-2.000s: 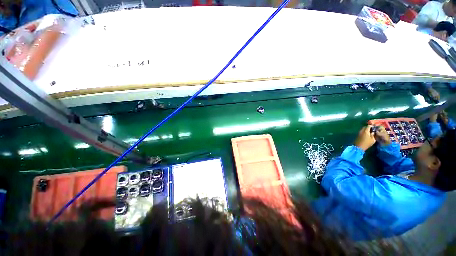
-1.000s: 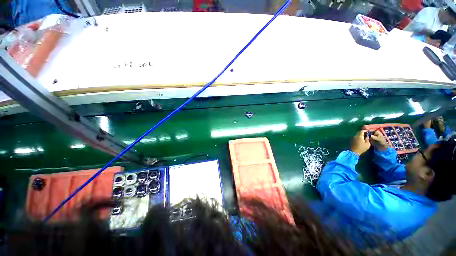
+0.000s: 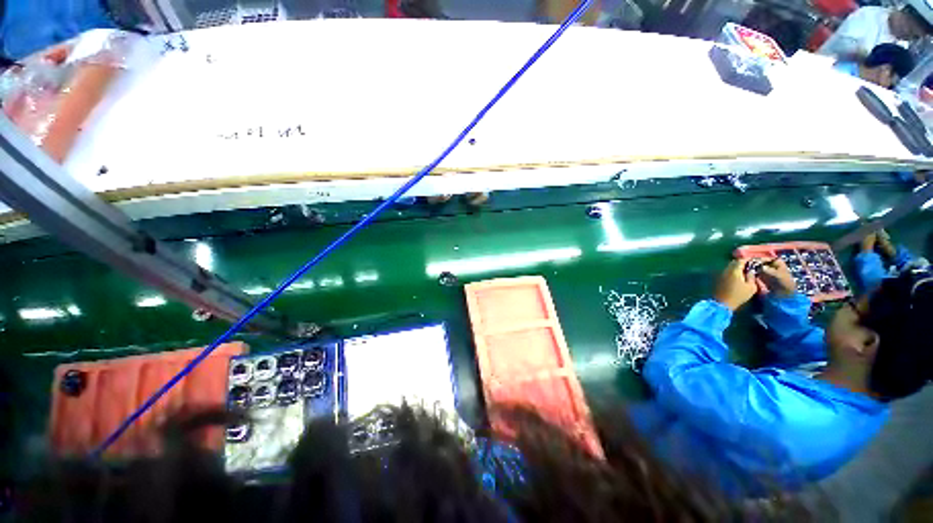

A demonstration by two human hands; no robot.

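Observation:
Neither of my hands can be made out; dark hair covers the bottom of the view. The left pale plate (image 3: 281,427) of the blue heating unit holds rows of dark and silver watch cases (image 3: 266,368). The right pale plate (image 3: 399,368) has a few dark pieces at its lower end, partly behind the hair. A salmon-orange tray (image 3: 153,393) lies left of the plates with a dark round part (image 3: 72,383) in its upper left corner. An orange tray (image 3: 517,342) lies right of the plates and shows no parts in its visible sections.
A neighbour in a blue smock (image 3: 757,409) works at a filled orange tray (image 3: 803,268). A silvery pile (image 3: 634,325) lies nearby. A thin blue hose (image 3: 358,227) crosses the view. A grey post (image 3: 133,240) rises left. A white shelf (image 3: 409,102) stands beyond the green bench (image 3: 491,220).
A small dark piece on the green bench has shifted left and now lies by the right tray's top. Fingers now show under the shelf edge. The view has shifted slightly.

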